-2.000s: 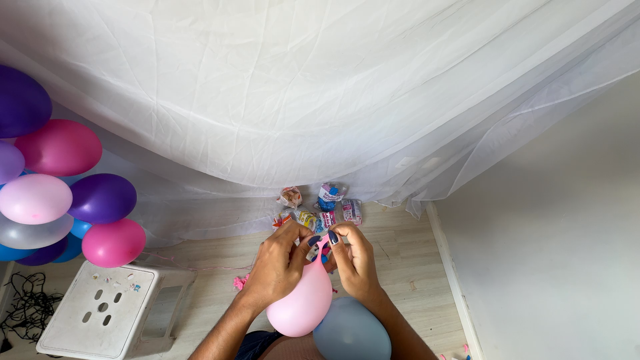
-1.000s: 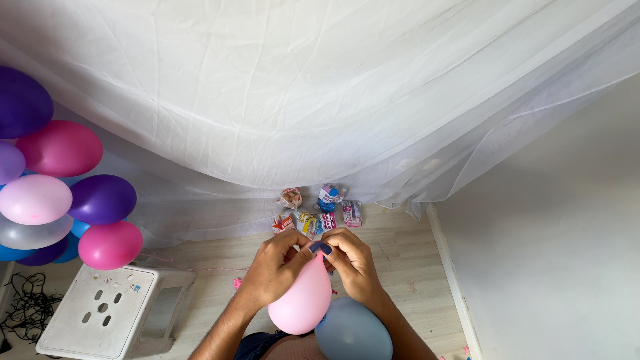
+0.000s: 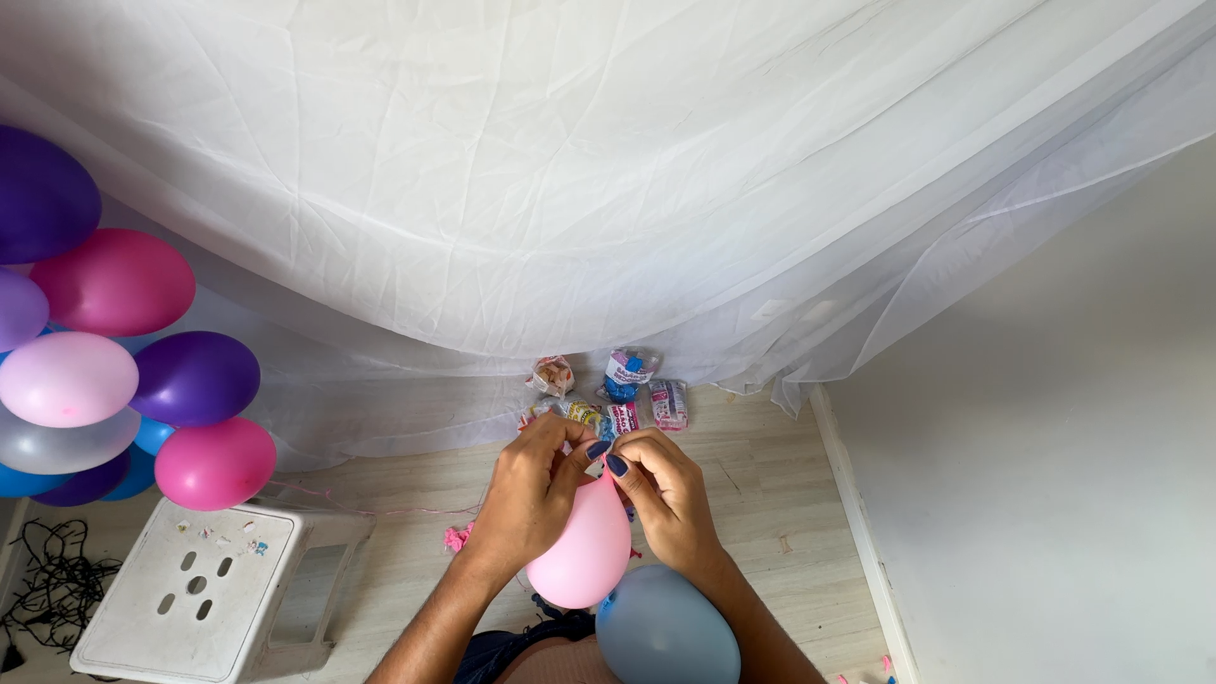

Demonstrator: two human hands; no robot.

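Note:
A light pink inflated balloon (image 3: pixel 581 549) hangs neck-up between my two hands. My left hand (image 3: pixel 537 489) pinches the stretched neck between thumb and fingers from the left. From the other side, the thumb and fingers of my right hand (image 3: pixel 665 494) grip the same neck, their tips close to the left ones. Whether the neck is knotted cannot be told. A grey-blue inflated balloon (image 3: pixel 667 627) rests against my lap, just below the pink one and beside my right forearm.
Packets of balloons (image 3: pixel 627 375) lie on the wooden floor (image 3: pixel 760 532) by a sheer white curtain (image 3: pixel 427 190). At left, a balloon cluster (image 3: pixel 198 378) hangs above a white plastic stool (image 3: pixel 180 608), near a tangled black cable (image 3: pixel 57 579). A wall (image 3: pixel 1045 427) stands at right.
My fingers have shifted around the pink balloon's neck; the loop of neck visible two seconds ago is no longer seen. The balloon stays between my hands.

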